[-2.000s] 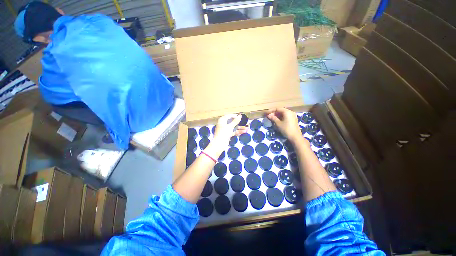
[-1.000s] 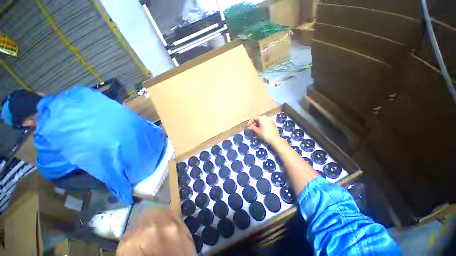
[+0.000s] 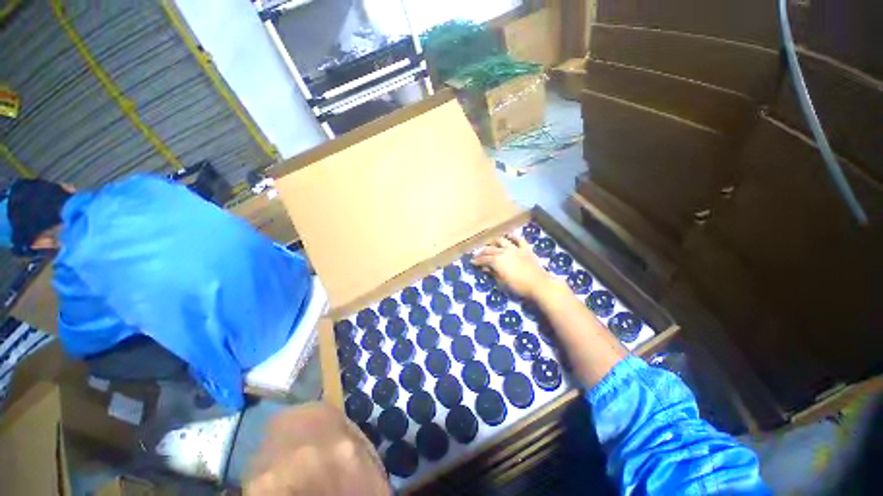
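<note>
The open carton (image 3: pixel 662 339) holds a white foam tray (image 3: pixel 571 395) with rows of round black parts. Matt-faced black parts (image 3: pixel 448 390) fill the left and middle columns. Shiny ringed black parts (image 3: pixel 547 372) fill the right-hand columns. My right hand (image 3: pixel 510 265) lies over the far rows right of centre, fingertips down at a part near the far wall; whether it grips the part cannot be told. My left hand (image 3: pixel 315 453) is a large blur at the bottom edge, close to the camera, left of the carton's near corner; its fingers cannot be made out.
The carton's lid (image 3: pixel 397 199) stands open at the far side. A person in blue workwear (image 3: pixel 174 281) sits bent over at the left. Large brown cartons (image 3: pixel 678 126) are stacked at the right. A box with green strands (image 3: pixel 505 108) and a white-framed rack (image 3: pixel 363 92) stand behind.
My left hand has left the parts and come back close to the camera. My right hand stays over the far rows, its fingers now lower on the parts. The view has turned and tilted.
</note>
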